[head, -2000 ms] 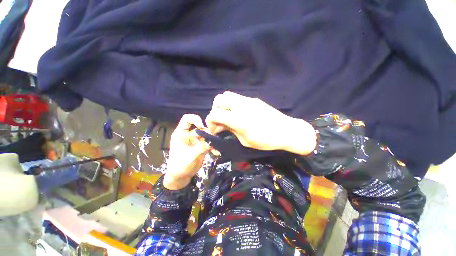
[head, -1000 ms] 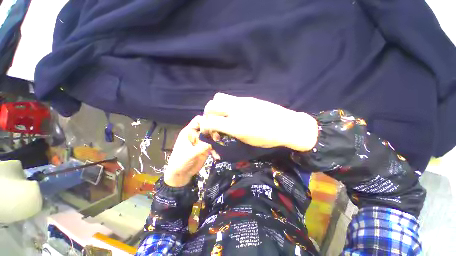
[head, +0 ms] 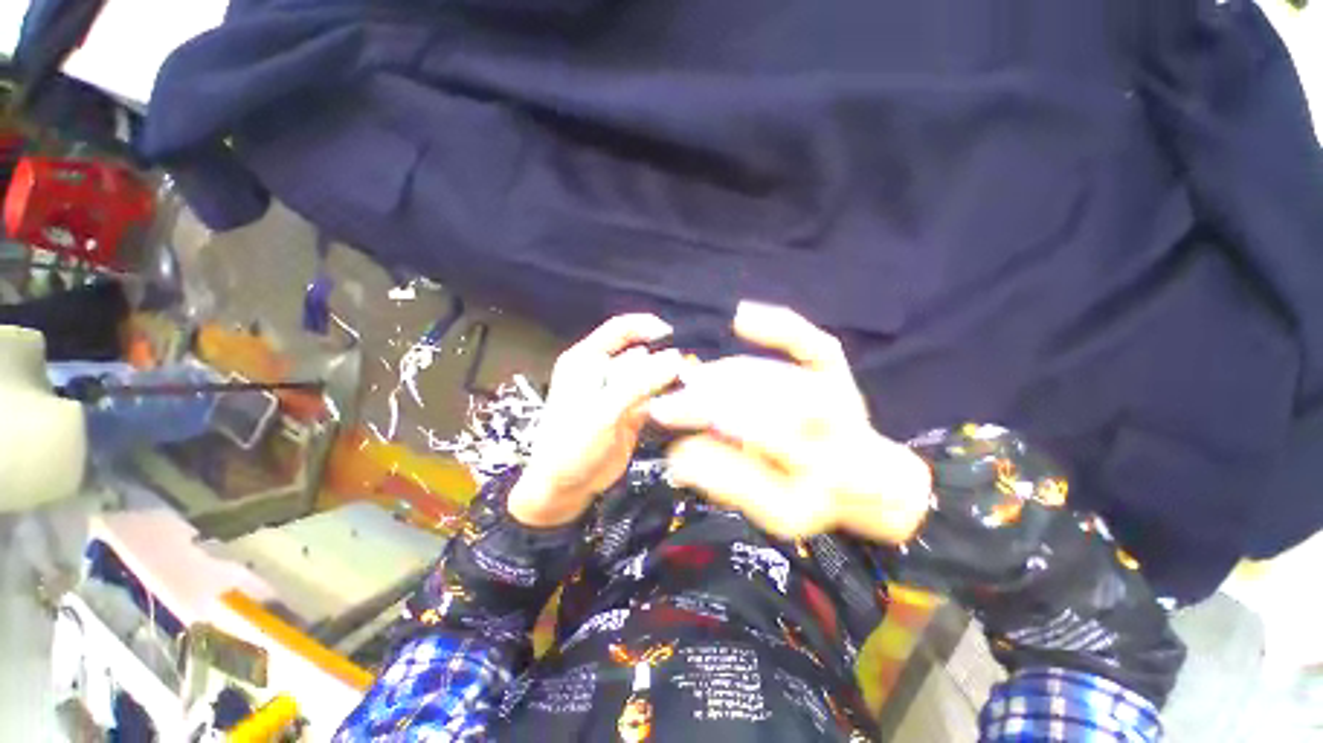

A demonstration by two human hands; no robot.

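A large dark navy coat is spread over the table, with its near edge hanging towards me. My left hand is at the coat's front edge with bent fingers pinching at the cloth. My right hand is beside it, blurred and overexposed, and its fingertips meet those of my left hand. The coat edge at the fingertips is mostly hidden. No needle, thread or button can be made out.
A red basket is at the far left, above a pale dress form. White thread scraps hang left of my hands. Yellow-orange items and a pale box-like surface are at the lower left.
My right hand has turned and opened out, with its fingers more spread. The folded navy edge that showed between my hands is now mostly out of sight. The whole view has shifted.
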